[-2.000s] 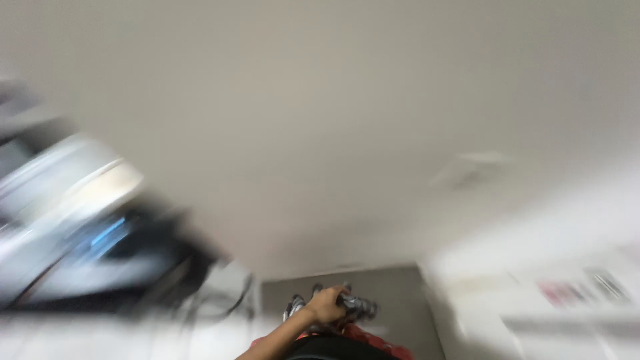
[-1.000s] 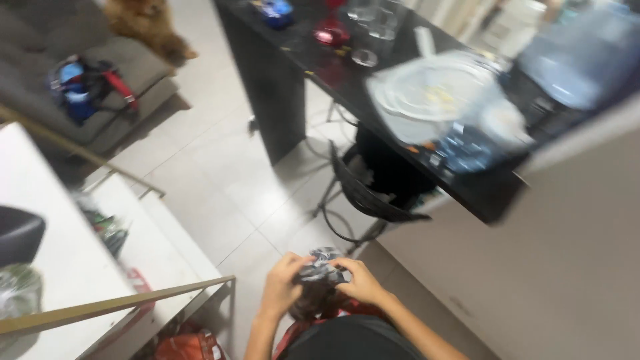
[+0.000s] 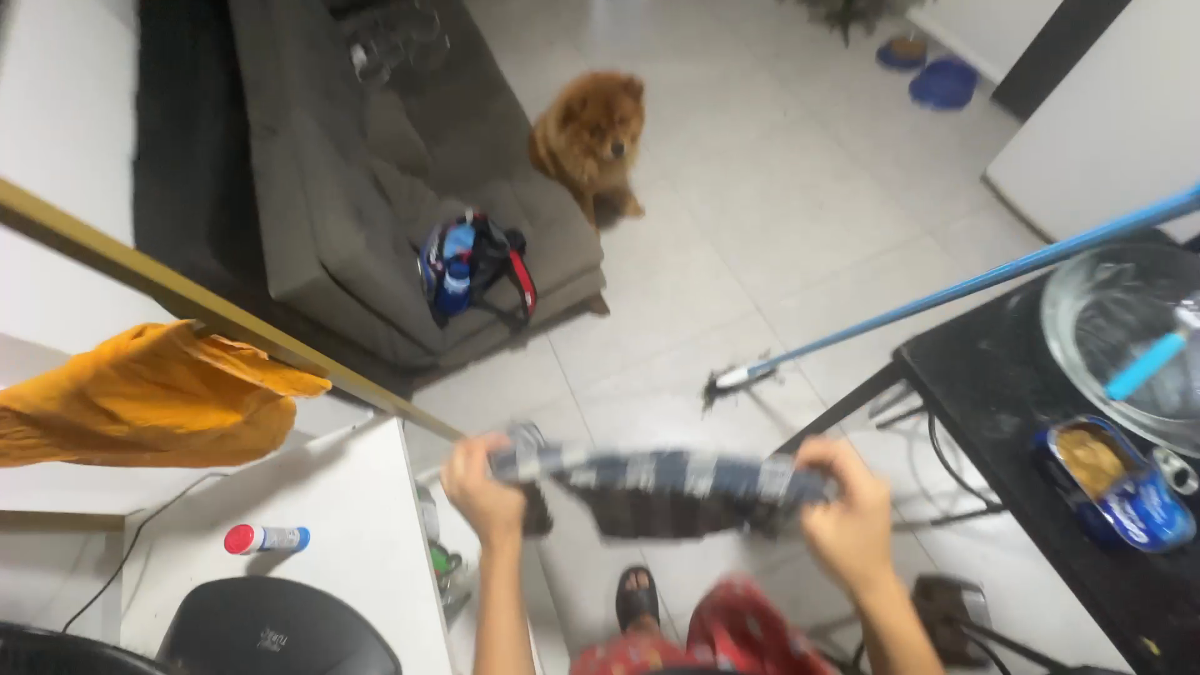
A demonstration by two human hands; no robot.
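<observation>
A dark cloth with a blue-grey and white checked band (image 3: 675, 473) is stretched between both hands, blurred by motion. At its left end my left hand (image 3: 486, 487) grips it, and my right hand (image 3: 848, 511) grips the right end. The darker part of the cloth hangs below the band. Beneath it show red patterned clothing and a foot in a black sandal (image 3: 637, 598) on the tiled floor.
An orange cloth (image 3: 159, 403) hangs from a yellow rail at left, above a white surface (image 3: 328, 487) holding a tube. A fluffy brown dog (image 3: 592, 136) sits by the grey sofa (image 3: 375, 234). At right are a blue-handled broom (image 3: 937, 305) and a black table (image 3: 994, 375) with an opened container.
One second ago my hands were close together on a bunched dark and light thing; now they are wide apart with the cloth stretched between them. The view has swung toward the sofa and dog.
</observation>
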